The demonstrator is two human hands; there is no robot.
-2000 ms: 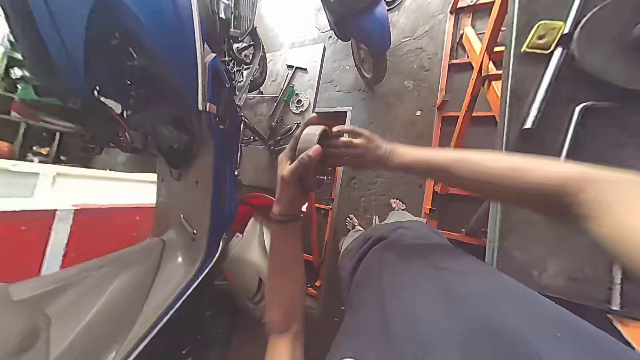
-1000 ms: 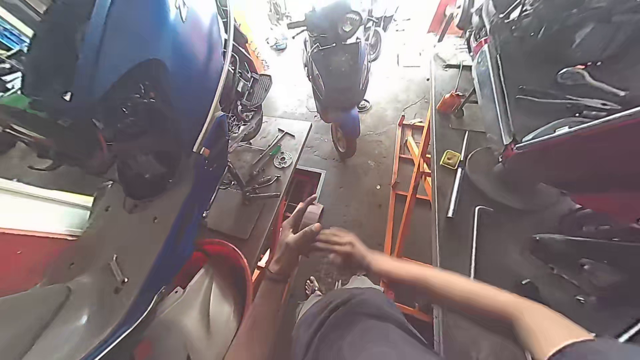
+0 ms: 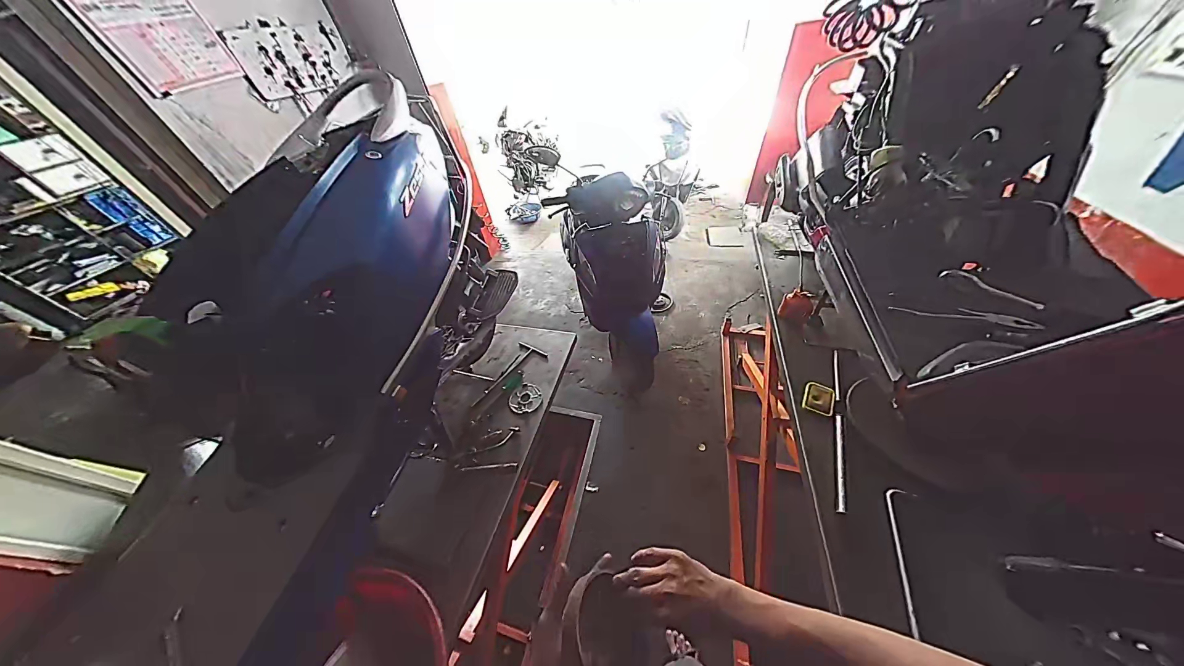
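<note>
At the bottom middle my right hand point(image 3: 668, 585) has its fingers at the rim of a dark round part point(image 3: 601, 615), whose kind I cannot tell. My left hand point(image 3: 561, 610) is behind the part's left side, mostly hidden and dim, supporting it. To the left is a blue scooter point(image 3: 370, 222). Beside it, on a metal work platform point(image 3: 555, 347), lie a T-handle wrench point(image 3: 518, 363), a round metal disc with holes point(image 3: 524, 399) and other small tools.
A second scooter point(image 3: 615, 250) stands ahead on the floor. Orange lift frames point(image 3: 766, 444) run along both sides. On the right bench are a steel bar point(image 3: 840, 444), a bent rod point(image 3: 899, 555), a yellow square dish point(image 3: 818, 399) and pliers point(image 3: 999, 319). A red tub point(image 3: 393, 601) is at lower left.
The view has tilted up strongly toward the doorway. Both hands now sit at the bottom edge. The right hand, a little off the round part one second ago, is now at its rim.
</note>
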